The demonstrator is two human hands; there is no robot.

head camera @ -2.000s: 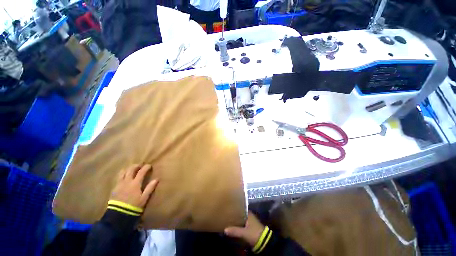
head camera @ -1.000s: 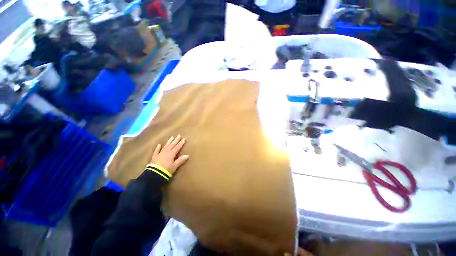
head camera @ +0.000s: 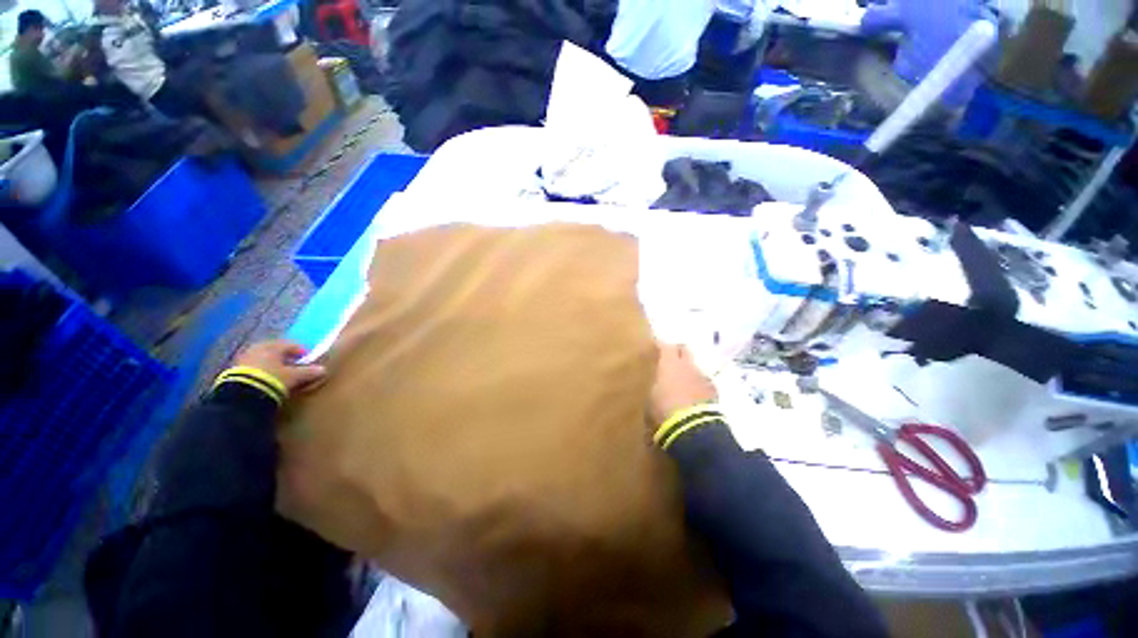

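A large brown garment panel (head camera: 487, 399) with a thin white edge lies spread on the white table left of the sewing machine (head camera: 861, 256) and hangs over the front edge. My left hand (head camera: 290, 368) grips the panel's left edge between thumb and fingers. My right hand (head camera: 680, 384) is at the panel's right edge, near the presser foot area; its fingertips are partly hidden, so its hold is unclear. Red-handled scissors (head camera: 930, 471) lie right of the needle area.
Black fabric strips (head camera: 986, 330) drape over the machine head. A crumpled white cloth (head camera: 599, 137) and dark cloth (head camera: 711, 187) lie behind the panel. Blue crates (head camera: 356, 212) stand on the floor at the left. People, one in a white top (head camera: 661, 38), are at the back.
My left hand has moved from flat on the panel to its left edge. My right hand has moved up from the lower corner along the right edge. The view has shifted.
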